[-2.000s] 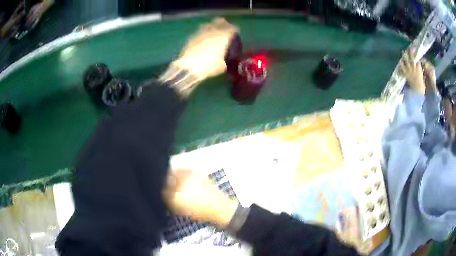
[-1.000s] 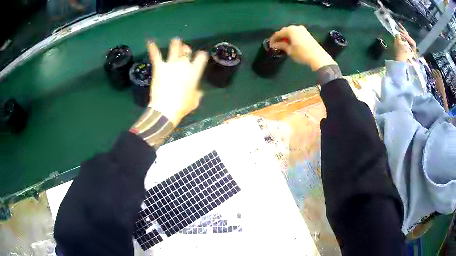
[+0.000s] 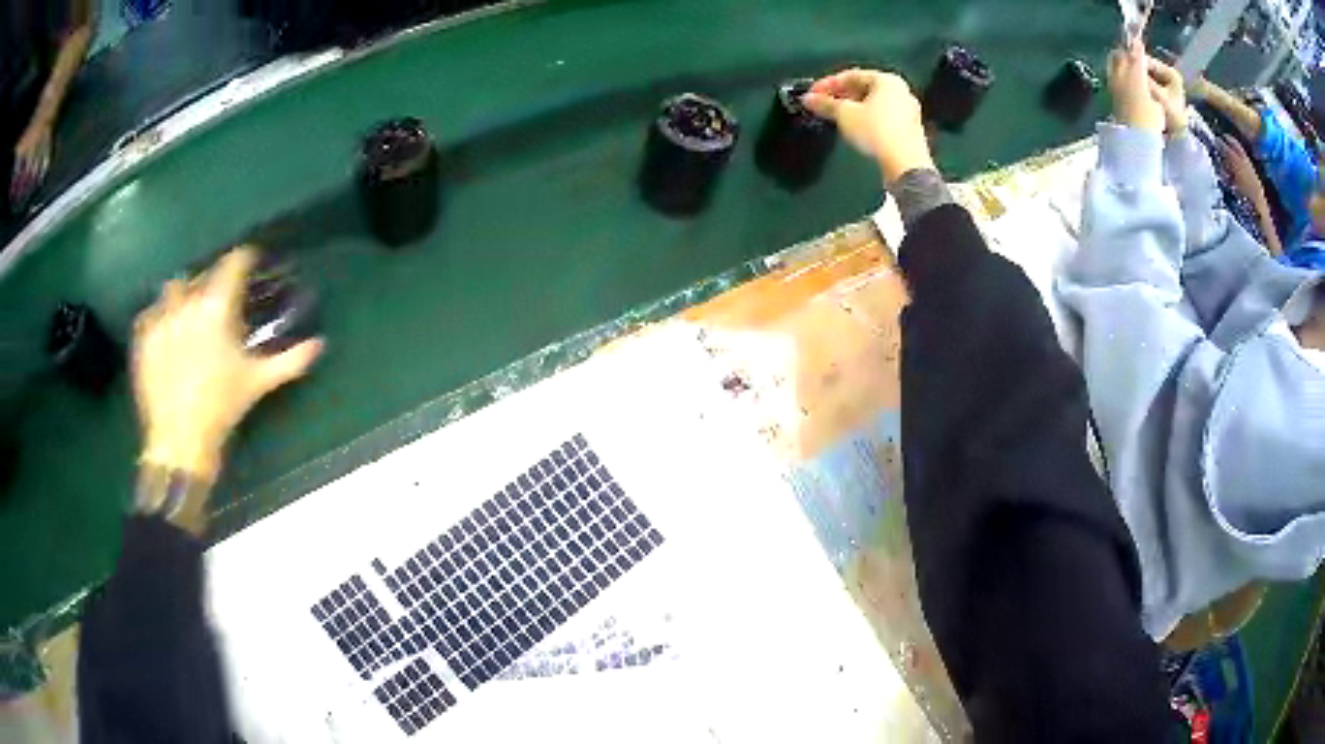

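Several black cylindrical units stand on the green belt [image 3: 523, 233]. My left hand [image 3: 196, 356] is slightly blurred, its fingers and thumb around a black unit [image 3: 279, 305] at the left. My right hand [image 3: 872, 119] has its fingertips pinched at the top rim of another black unit [image 3: 796, 146]; whether a pad is between them is hidden. A black unit [image 3: 690, 157] stands just left of it. A black pad sheet [image 3: 523, 545], split into pieces with pale gaps, lies on the white work sheet [image 3: 741, 581].
More black units stand on the belt, one [image 3: 400, 182] between my hands, one [image 3: 83, 346] at far left and one [image 3: 959, 87] beyond my right hand. A person in light grey sleeves [image 3: 1141, 378] is close at the right. Another person's hand [image 3: 29, 160] shows at upper left.
My right hand has come from the pad sheet to a unit's top and stayed there. My left hand has moved left along the belt with a unit. The red glow no longer shows.
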